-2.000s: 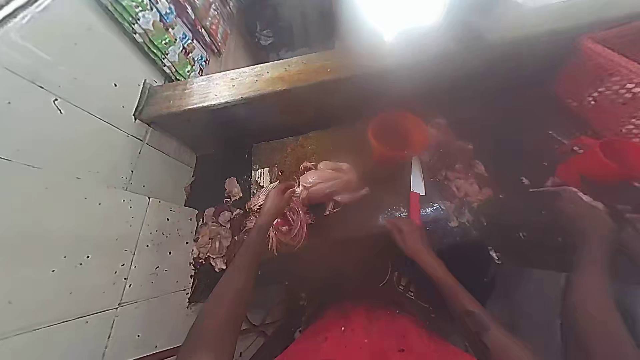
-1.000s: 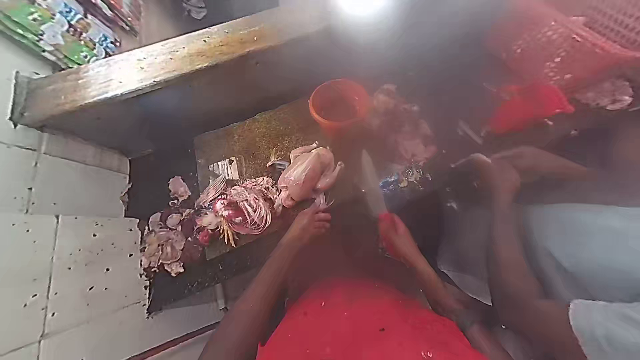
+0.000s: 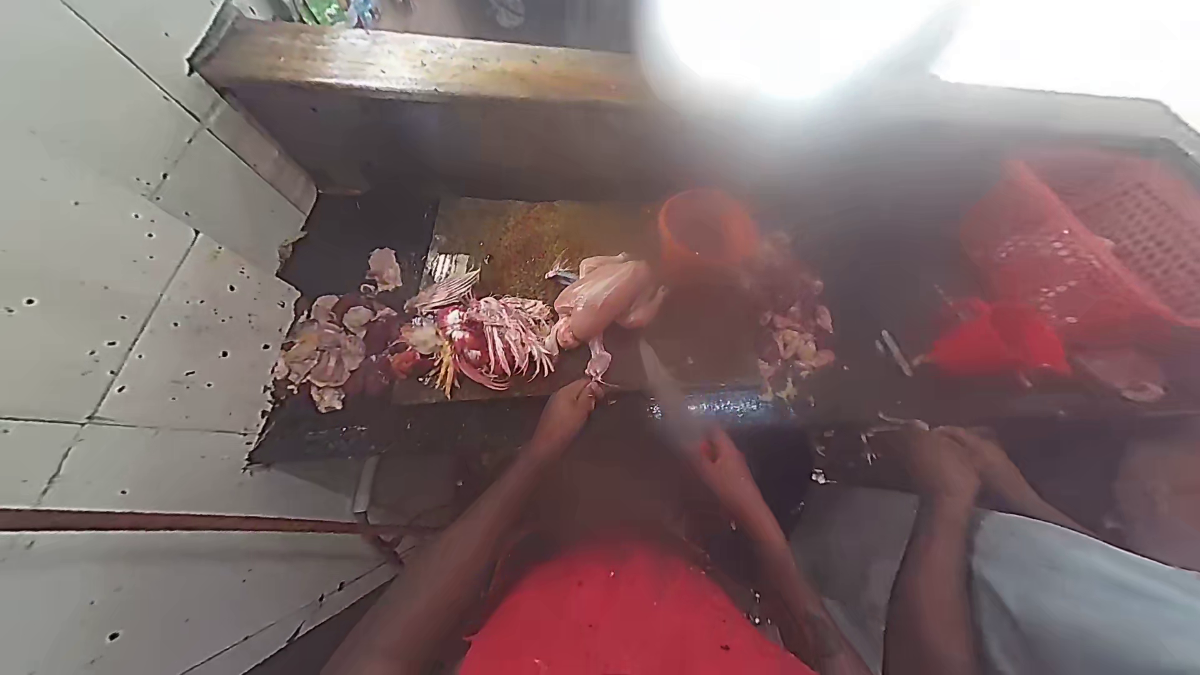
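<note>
A plucked raw chicken (image 3: 605, 295) lies on a worn cutting board (image 3: 525, 230). My left hand (image 3: 567, 410) grips its leg end (image 3: 598, 364), which extends off the body toward me. In my right hand (image 3: 722, 459) is a knife (image 3: 667, 389), its blade pointing up and away, just right of the leg; haze blurs it. Left of the chicken lies a pile of pale feathered or stringy parts with red flesh (image 3: 483, 337). An orange-red plastic container (image 3: 708, 230) stands behind the chicken's right side.
Skin and offal pieces (image 3: 328, 352) lie at the counter's left end, more meat scraps (image 3: 797, 333) right of the board. A red basket (image 3: 1139, 225) and red bag (image 3: 998, 337) sit at the right. Close on my right are a co-worker's hands (image 3: 947, 459). A raised ledge (image 3: 450, 70) runs behind.
My left hand was at the stringy parts two seconds ago; it is now at the chicken's leg. The chicken has turned. The knife stays in my right hand.
</note>
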